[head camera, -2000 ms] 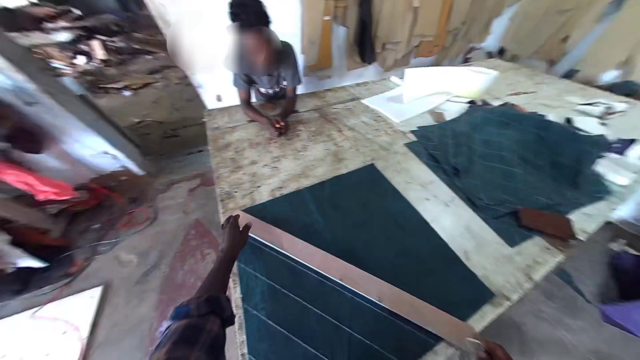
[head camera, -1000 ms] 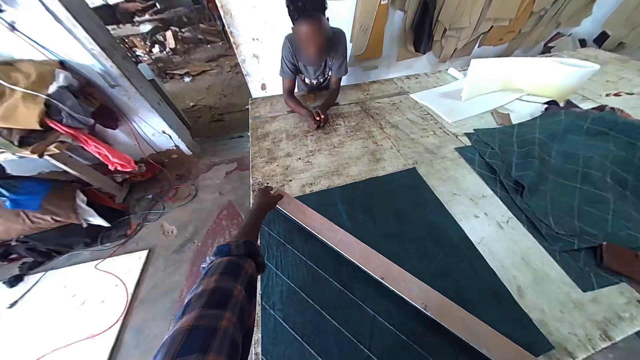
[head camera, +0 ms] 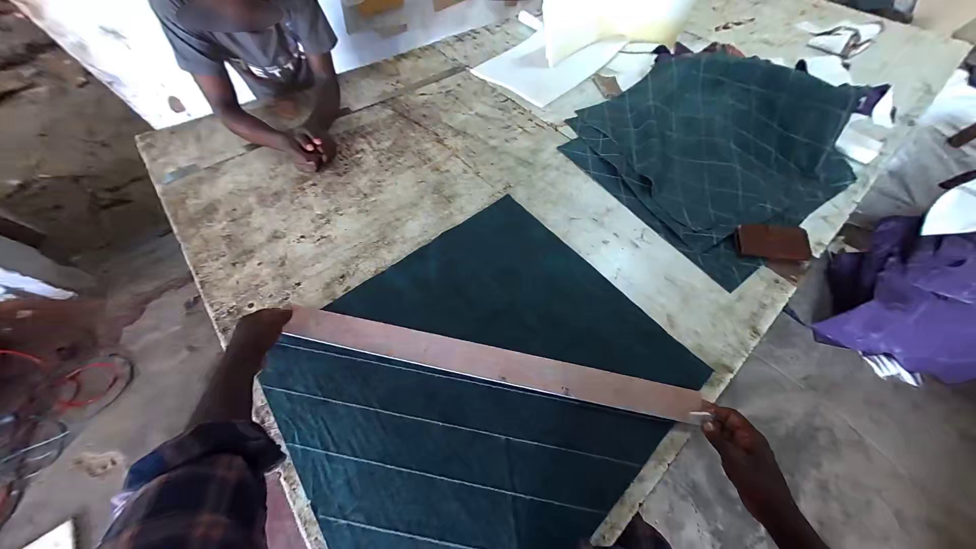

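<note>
A dark green sheet of fabric or leather (head camera: 503,282) lies on the worn worktable (head camera: 396,175), with several pale parallel lines drawn across its near part. Across the sheet rests a long flat straightedge (head camera: 488,362). My left hand (head camera: 263,332) is closed on the straightedge's left end at the table's left edge. At its right end, my right hand (head camera: 732,435) pinches a small white piece (head camera: 700,414), probably marking chalk, against or just beside the straightedge.
Green sheets marked with a grid (head camera: 724,145) lie piled at the back right, a brown block (head camera: 774,242) at their corner. White sheets (head camera: 541,69) are behind. A co-worker's hands (head camera: 313,149) rest on the far left of the table. Purple material (head camera: 907,305) hangs at right.
The straightedge now lies nearer to level across the view. My right hand, out of view one second ago, shows at its right end. The view has shifted closer to the table.
</note>
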